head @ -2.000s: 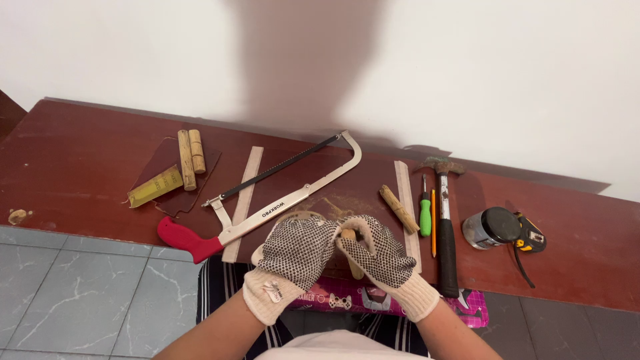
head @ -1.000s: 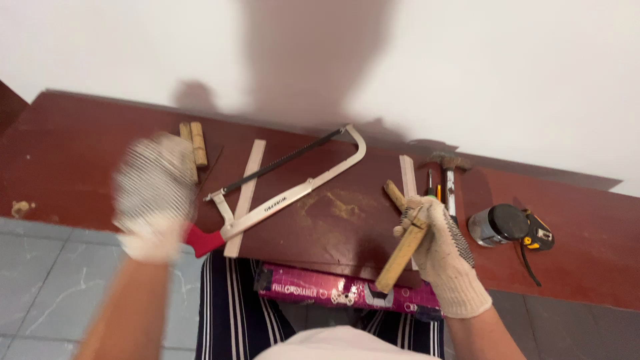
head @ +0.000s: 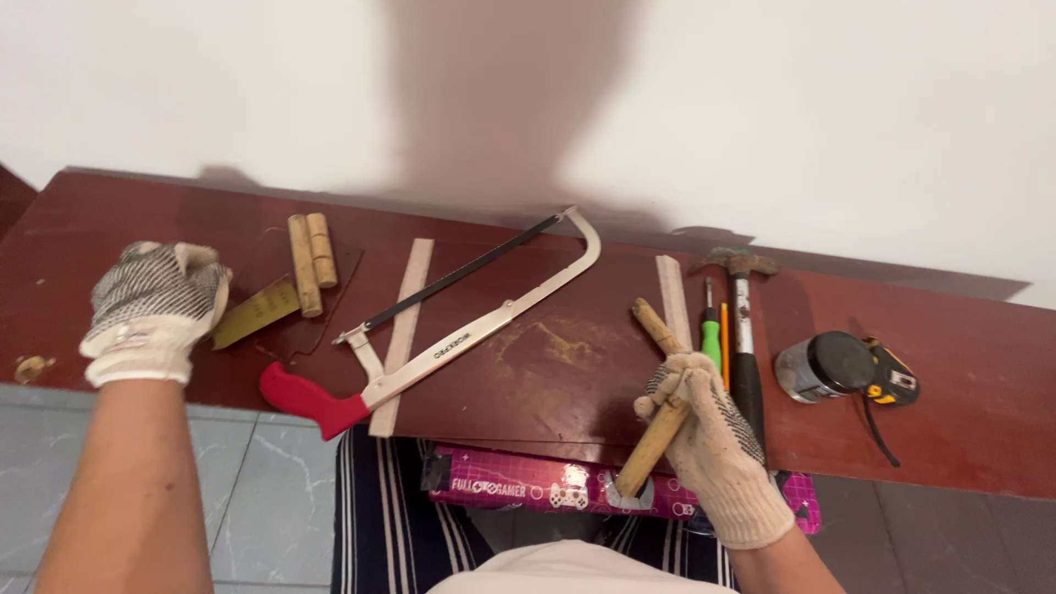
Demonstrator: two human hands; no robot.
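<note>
My gloved left hand (head: 161,297) is at the left of the red-brown wooden bench (head: 577,388), its fingers curled; whether something is in them cannot be told. Right of it lie a yellowish strip (head: 256,313) bearing writing and two short bamboo pieces (head: 304,268). My gloved right hand (head: 701,421) grips a bamboo stick (head: 653,450) over the front edge. Another bamboo piece (head: 654,324) lies just beyond those fingers, near a pale wooden strip (head: 675,301). Between my hands rests a hacksaw (head: 462,338) with a red handle, across a second pale strip (head: 415,272).
Right of my right hand lie a green-handled screwdriver (head: 710,334), an orange pencil (head: 725,346) and a hammer (head: 745,346). Beyond them are a black-lidded jar (head: 825,367) and a tape measure (head: 893,375). Sawdust (head: 553,342) marks the bench; a pink package (head: 528,487) sits below its edge.
Two seconds ago both hands were together at the front middle. My left hand has moved far to the left; my right hand has shifted right with the bamboo stick.
</note>
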